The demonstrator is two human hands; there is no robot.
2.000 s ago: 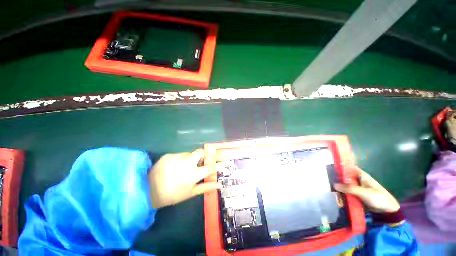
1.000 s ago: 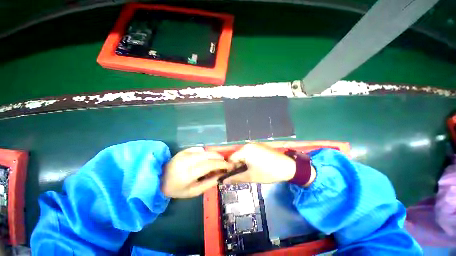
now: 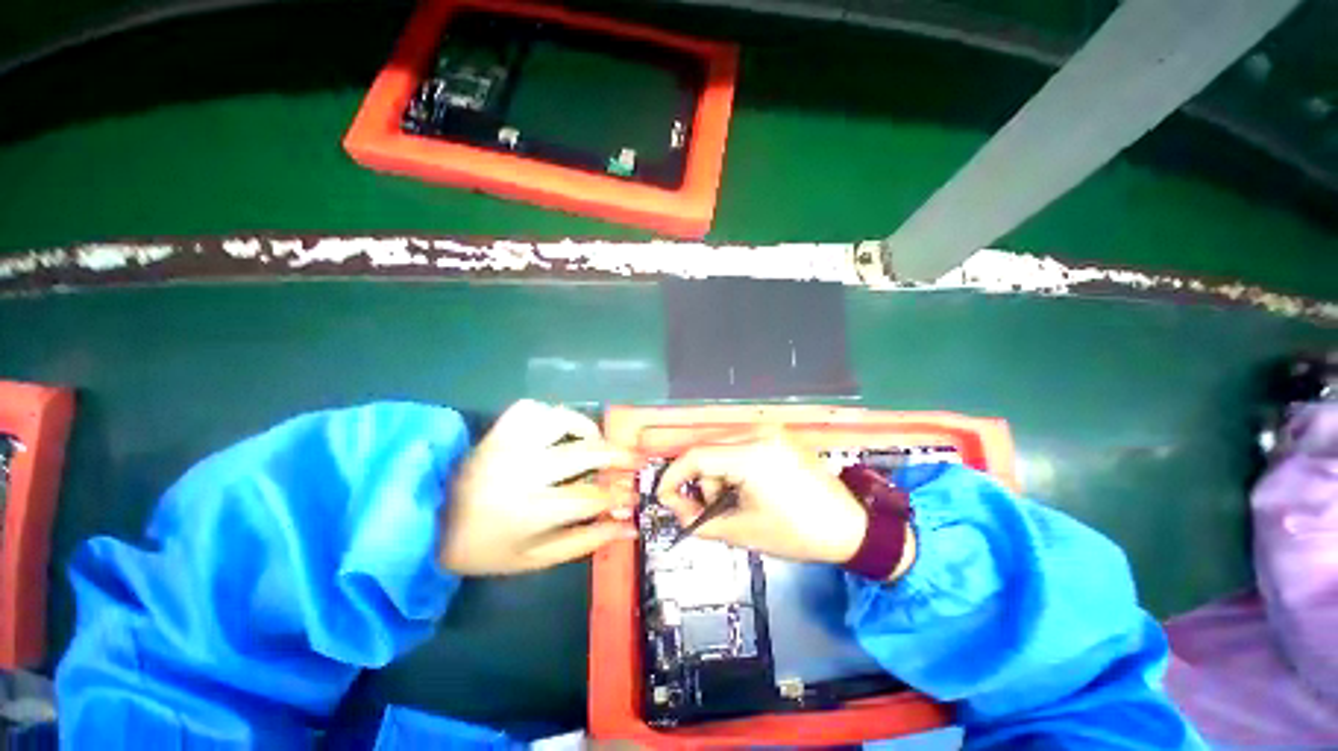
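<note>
An open tablet lies in a red foam tray in front of me, its circuit board on the left side showing. My right hand is over the tablet's upper left part and holds dark tweezers, which slant across the fingers. My left hand is at the tray's upper left edge, its fingertips close to my right fingertips over the tablet's upper left corner. Whether the left fingertips pinch a small piece cannot be seen. My right sleeve hides much of the tablet's right side.
A dark sheet and a faint clear strip lie beyond the tray. Past the worn edge rail and grey post, another tablet in a red tray sits on the green belt. A red tray is at left; a pink sleeve at right.
My right hand has come from the tray's right side to the tablet's upper left with the tweezers. The hands have parted slightly since one second ago. The belt tray has shifted right.
</note>
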